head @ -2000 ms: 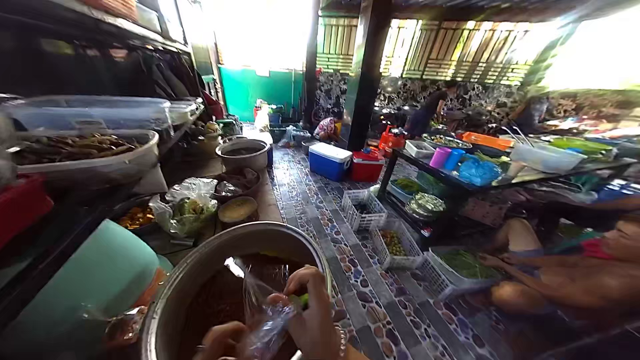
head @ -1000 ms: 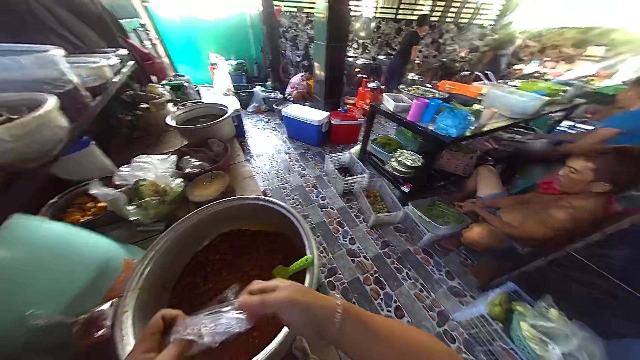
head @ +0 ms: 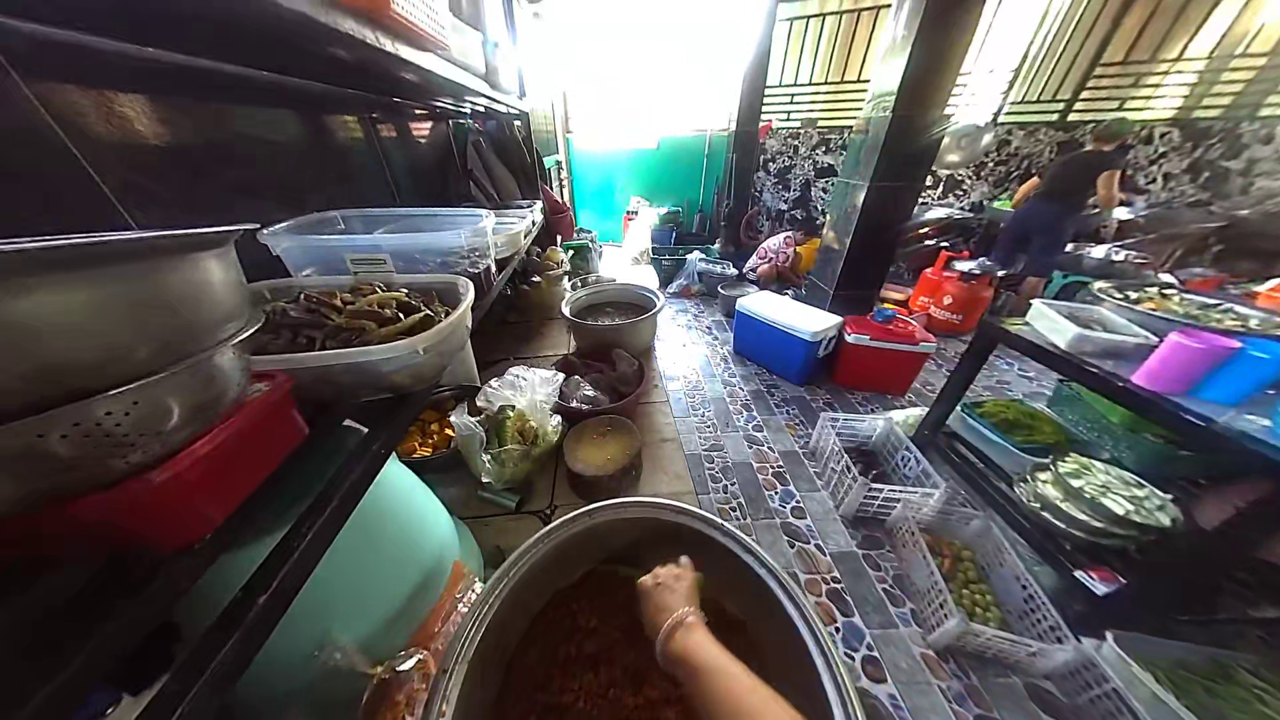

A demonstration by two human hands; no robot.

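Observation:
A large metal pot [head: 800, 612] stands in front of me, with a dark reddish-brown food mix [head: 590, 650] in it. My right hand [head: 670, 592], with a bracelet at the wrist, reaches over the pot. Its fingers are curled round what looks like the end of a green handle, mostly hidden by the hand. My left hand is out of view. At the pot's left lies a clear plastic bag [head: 405, 680] with reddish-brown contents, beside a pale green tub [head: 370, 570].
Left, a black shelf holds a white basin [head: 440, 345] of eggplant-like vegetables. Ahead stand a bowl [head: 602, 480], another pot [head: 612, 335], a blue cooler [head: 785, 345] and a red cooler [head: 880, 365]. White crates [head: 1000, 640] line the right; people work farther back.
My left hand has left the view, and the clear plastic that both hands held is no longer in them. My right hand has moved over the pot's middle. The view has swung left.

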